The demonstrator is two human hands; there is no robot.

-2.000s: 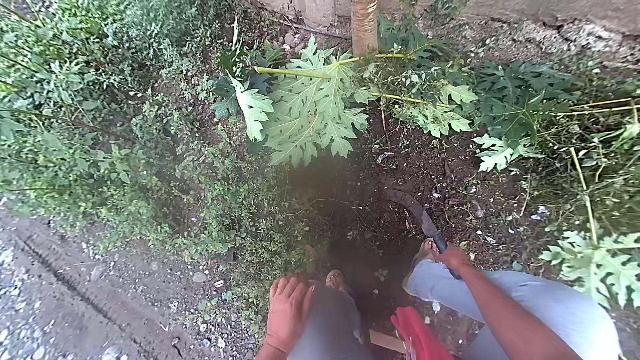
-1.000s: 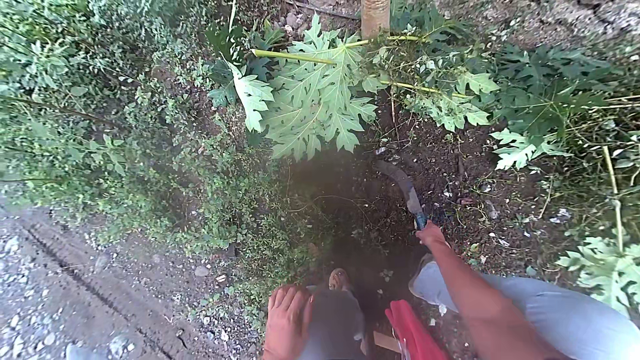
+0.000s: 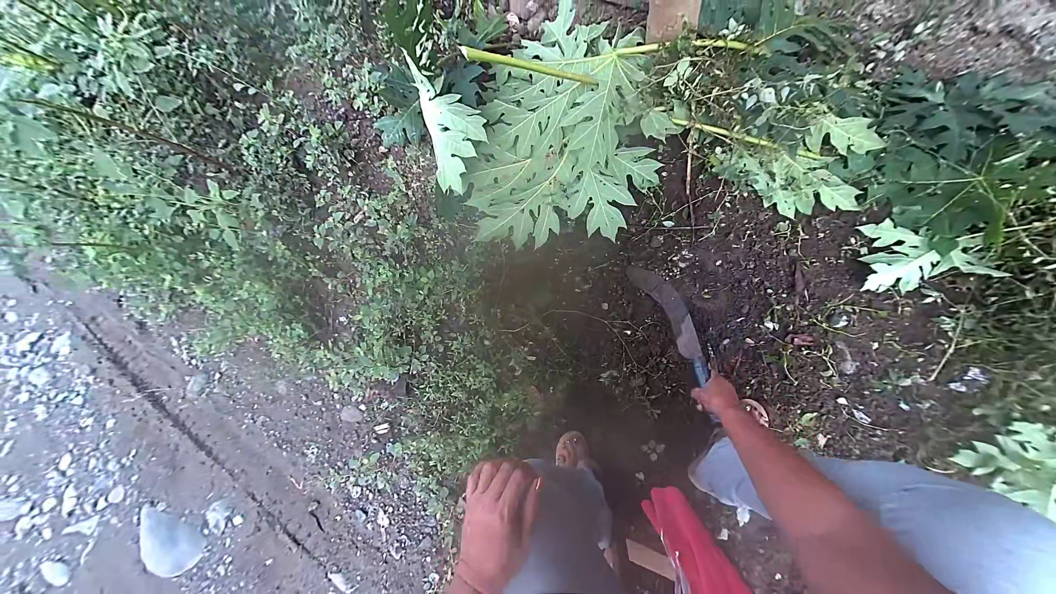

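Note:
My right hand (image 3: 716, 396) is closed around the blue handle of a machete (image 3: 672, 309) with a curved, dark blade. The blade lies low over dark soil, its tip pointing up and left in the view; whether it touches the ground I cannot tell. Resting on my left knee, my left hand (image 3: 501, 503) holds no tool, its fingers close together and bent over the knee. Large lobed papaya leaves (image 3: 569, 140) spread above the blade, one with a cut yellow-green stalk (image 3: 528, 66). Low green weeds (image 3: 396, 289) grow left of the soil.
A trunk or post (image 3: 672, 18) stands at the top. A gravel path (image 3: 165, 429) with a large pale stone (image 3: 169, 540) runs at lower left. Red cloth (image 3: 693, 544) and a wooden piece (image 3: 652, 558) lie between my legs. More papaya leaves (image 3: 949, 140) are at right.
Since two seconds ago, my right hand and the machete have swung, the blade now standing more upright in the view. My left hand stays at my knee. The view has shifted slightly.

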